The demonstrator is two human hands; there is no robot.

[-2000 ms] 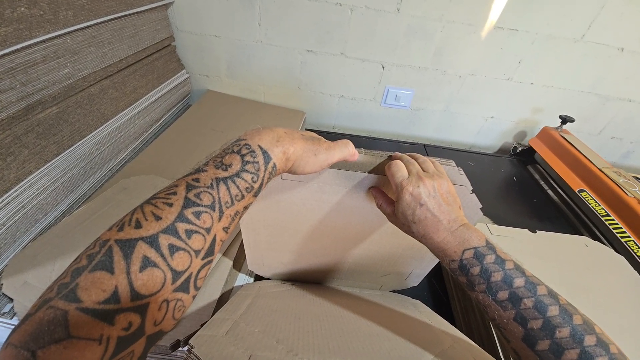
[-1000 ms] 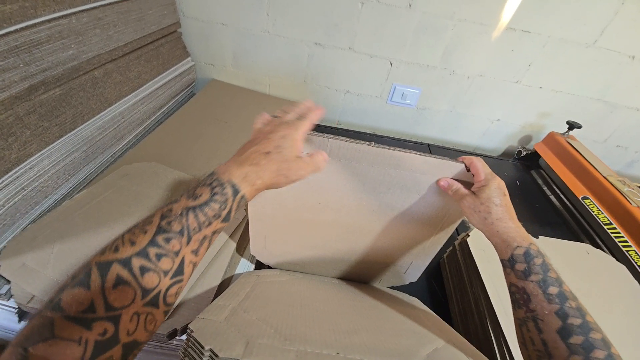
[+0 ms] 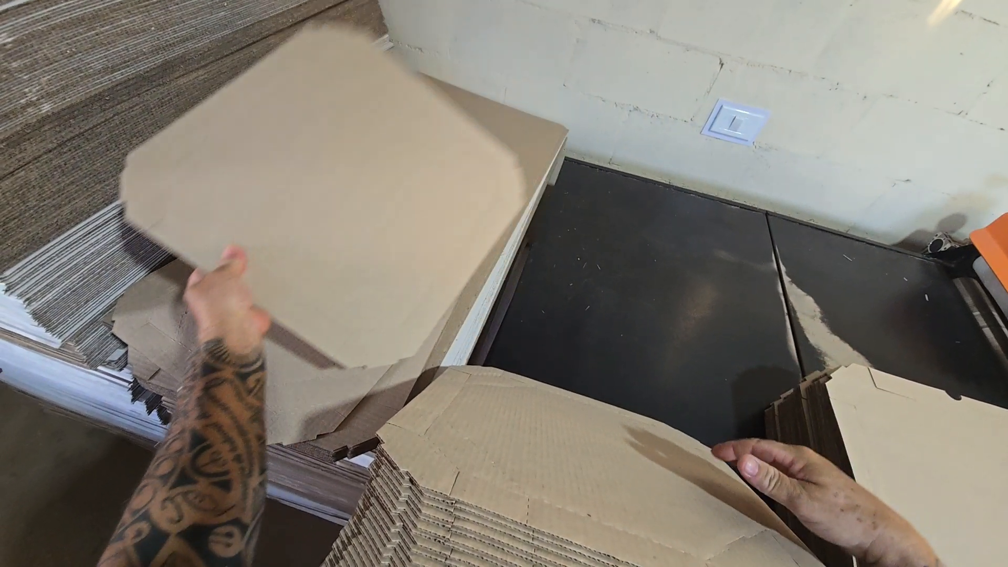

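My left hand [image 3: 228, 303] grips the near left edge of a flat corrugated cardboard blank [image 3: 331, 181] with cut corners, which is tilted above other cardboard at the left. My right hand [image 3: 803, 488] holds nothing; its fingers are apart beside the far right edge of a tall stack of cardboard blanks [image 3: 583, 457] at the bottom middle. Under the raised blank lie more cut blanks [image 3: 299, 402], partly hidden by it. Another stack of blanks [image 3: 929, 449] stands to the right of my right hand.
A black tabletop [image 3: 646, 291] with a seam and small scraps runs along the painted block wall [image 3: 646, 71], which bears a white wall plate [image 3: 735, 122]. Tall piles of corrugated sheets [image 3: 102, 102] rise at the left. Part of an orange machine [image 3: 994, 244] shows at the right edge.
A cardboard blank that lay on the black table between the stacks is gone from there. My left hand has moved left and now holds a blank. My right hand has come nearer the middle stack.
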